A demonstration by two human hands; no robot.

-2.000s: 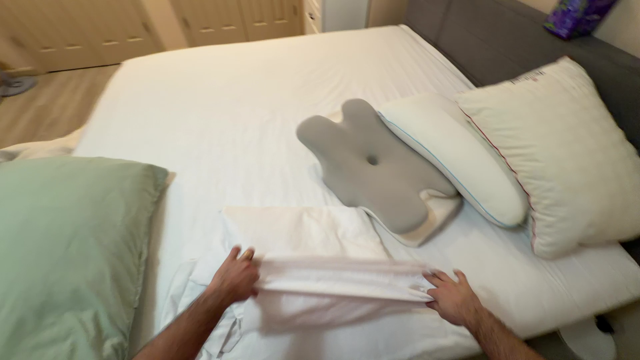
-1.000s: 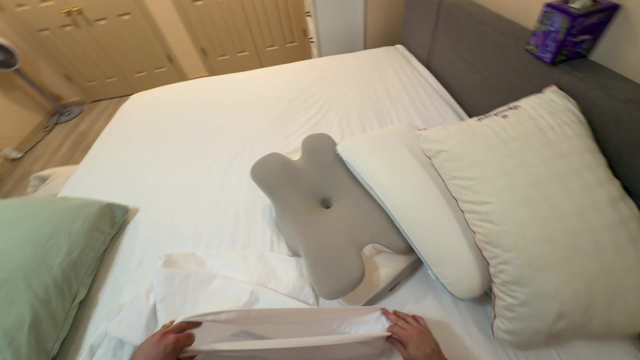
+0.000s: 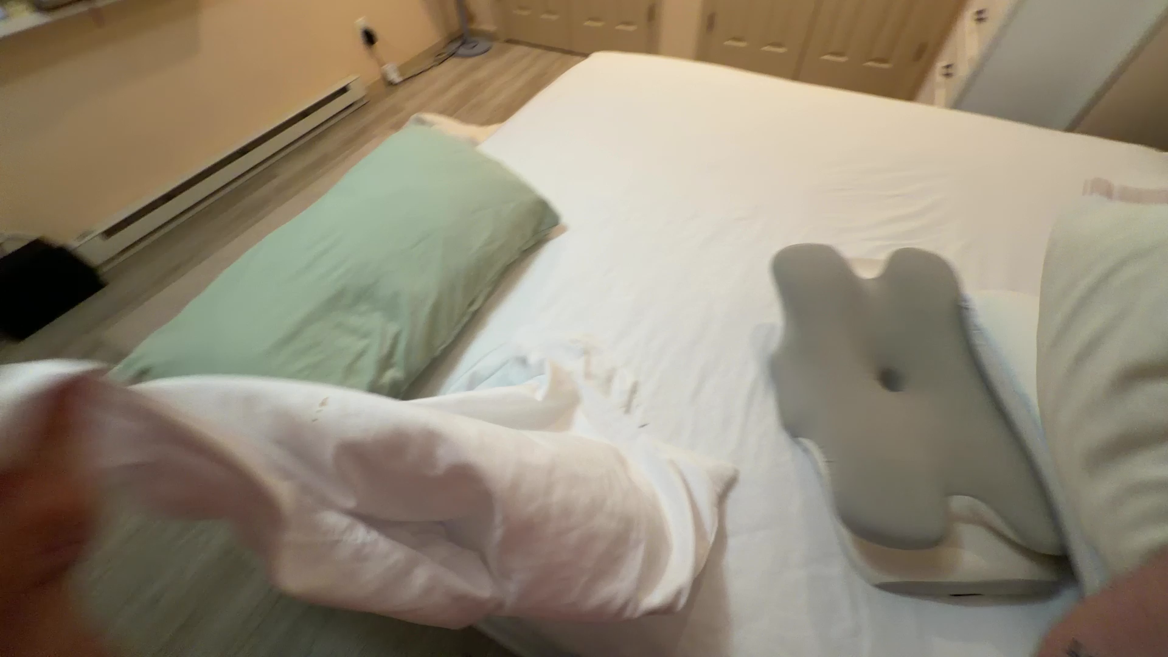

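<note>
A white pillowcase stretches from the lower left across the near edge of the bed, partly billowed. My left hand, blurred at the left edge, grips its raised end. My right hand shows only in part at the lower right corner, beside the grey contoured pillow; its fingers are out of frame. That grey pillow lies on a white piece on the bed. A green pillow rests to the left, just beyond the pillowcase.
The bed has a white fitted sheet. At right, a cream pillow overlaps a white pillow. Left of the bed are wooden flooring, a baseboard heater and a black object. Cabinet doors stand beyond.
My hands, both on the white pillowcase one second ago, are now far apart. The left hand has raised one end of it to the left. The view has swung left.
</note>
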